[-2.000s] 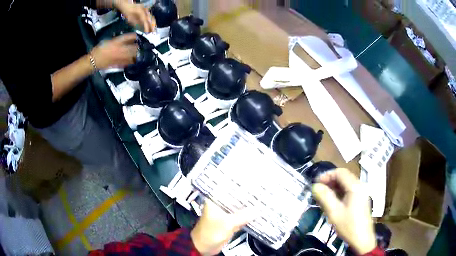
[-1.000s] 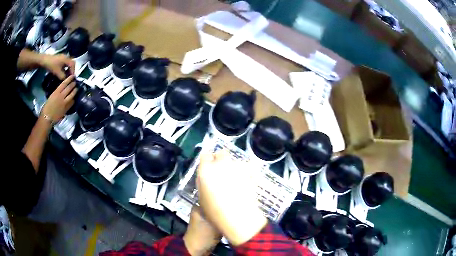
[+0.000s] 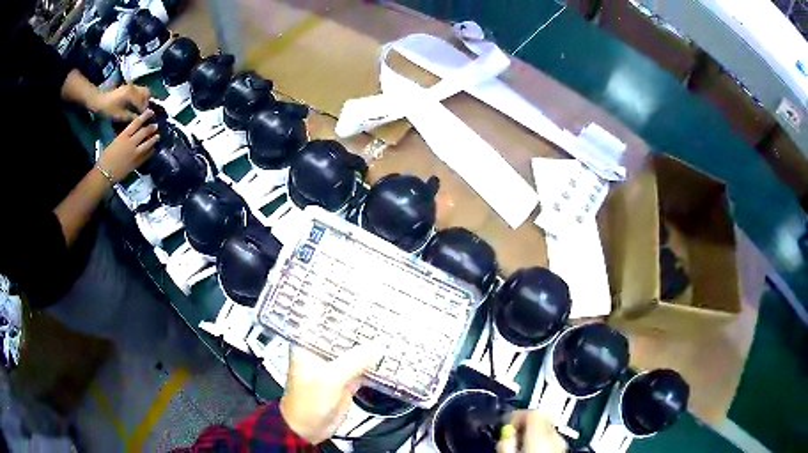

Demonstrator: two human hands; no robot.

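My left hand point(image 3: 323, 389) holds a flat clear tray point(image 3: 368, 305) by its near edge; the tray bears rows of small pieces, a few dark ones at its upper left corner. My right hand point(image 3: 536, 433), partly cut off by the bottom edge, is at a black camera head point(image 3: 465, 425) in a white housing; a yellow spot shows at its fingertips. Whether it grips anything is unclear. More black camera heads point(image 3: 399, 210) on white brackets stand in rows beyond and beside the tray, which hides some of them.
Long white strips point(image 3: 470, 159) lie crossed on brown cardboard point(image 3: 354, 71). A printed label sheet point(image 3: 571, 199) lies beside an open carton point(image 3: 638, 252) with dark pieces inside. At the left, another person's hands point(image 3: 128, 146) work at a camera head on the green bench.
My right hand has moved from over the tray down to the right, to a camera head. The tray now shows more fully. The view has shifted slightly.
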